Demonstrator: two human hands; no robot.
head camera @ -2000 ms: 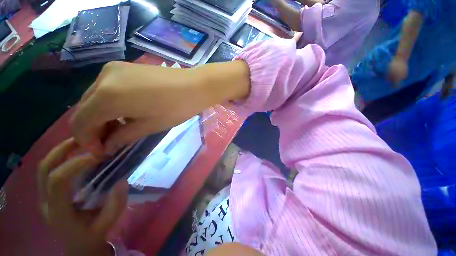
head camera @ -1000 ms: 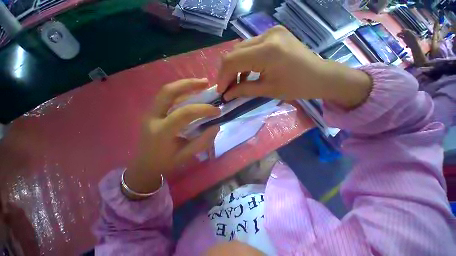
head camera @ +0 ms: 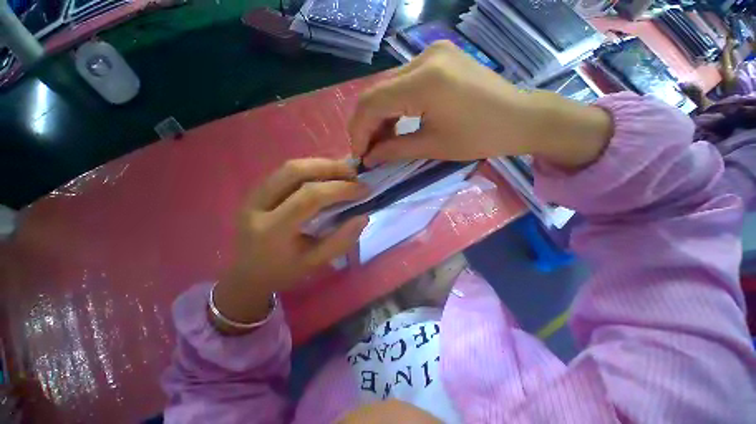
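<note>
A few dark tablets in white protective sleeves (head camera: 398, 184) stand on edge, tilted, on the red plastic-covered bench. My left hand (head camera: 290, 215), with a bracelet at the wrist, grips their left end between fingers and thumb. My right hand (head camera: 439, 108) is above them, its thumb and fingertips pinched together at the top edge near my left fingertips. What the right fingertips touch is too small to tell. A white sheet or sleeve (head camera: 398, 228) lies under and in front of the tablets.
A tall stack of sleeved tablets (head camera: 539, 37), a smaller stack (head camera: 344, 25) and a lit tablet (head camera: 443, 37) are at the back. More sleeved tablets (head camera: 526, 190) are by the right bench edge. A grey-white oval, perhaps a mouse (head camera: 108, 73), lies on the green surface (head camera: 224, 70). Another person's arm is far right.
The view has swung left since the first frame, showing more bench. In the last second my hands have shifted only slightly; the left hand still grips the tablets.
</note>
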